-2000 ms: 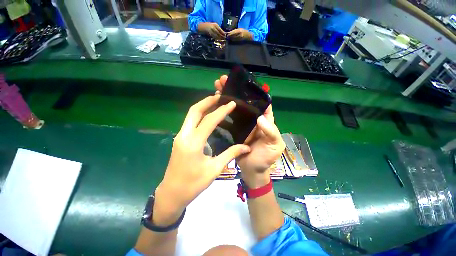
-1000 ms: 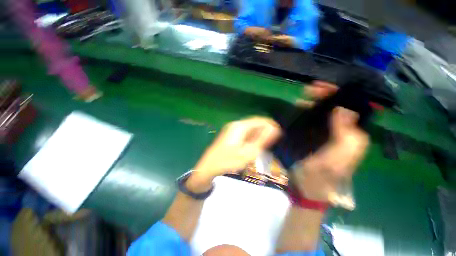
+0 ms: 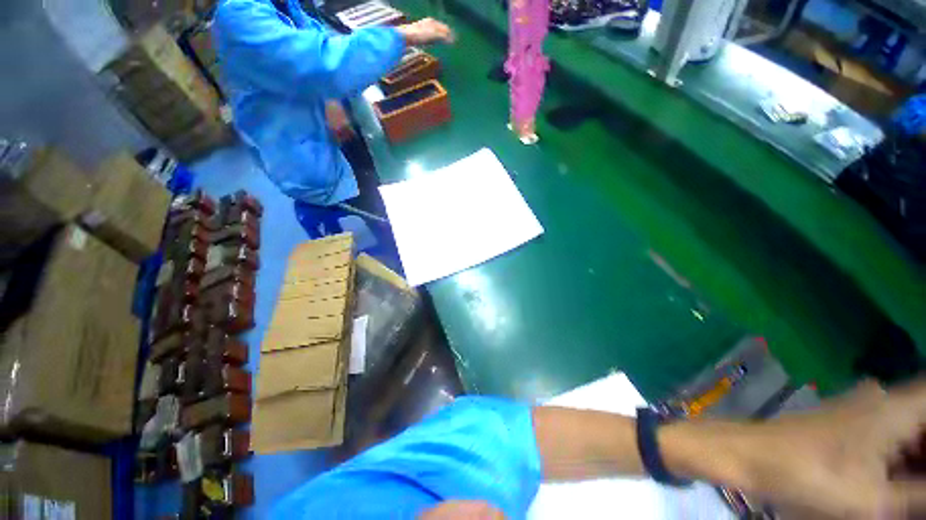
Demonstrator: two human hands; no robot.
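Note:
My left hand [image 3: 843, 452], with a black band on its wrist, reaches to the right edge, blurred and partly cut off. A dark patch shows by its fingers at the edge; I cannot tell what it is or whether the hand holds it. My right hand is not clearly in view. The white work mat [image 3: 614, 500] lies partly under my left forearm. The stacked screens [image 3: 716, 391], with orange strips, lie beyond the forearm, partly covered by it.
Another white sheet [image 3: 462, 215] lies on the green bench. A person in blue [image 3: 294, 91] is at the bench's far left, near orange-brown boxes [image 3: 414, 110]. A pink post-like thing [image 3: 527, 71] stands by the belt. Flattened cardboard [image 3: 305, 345] and stacked cartons [image 3: 81, 335] are left.
The view has swung far to the left. The black phone unit held earlier is no longer clearly seen, and my left hand has shifted to the right edge of the picture.

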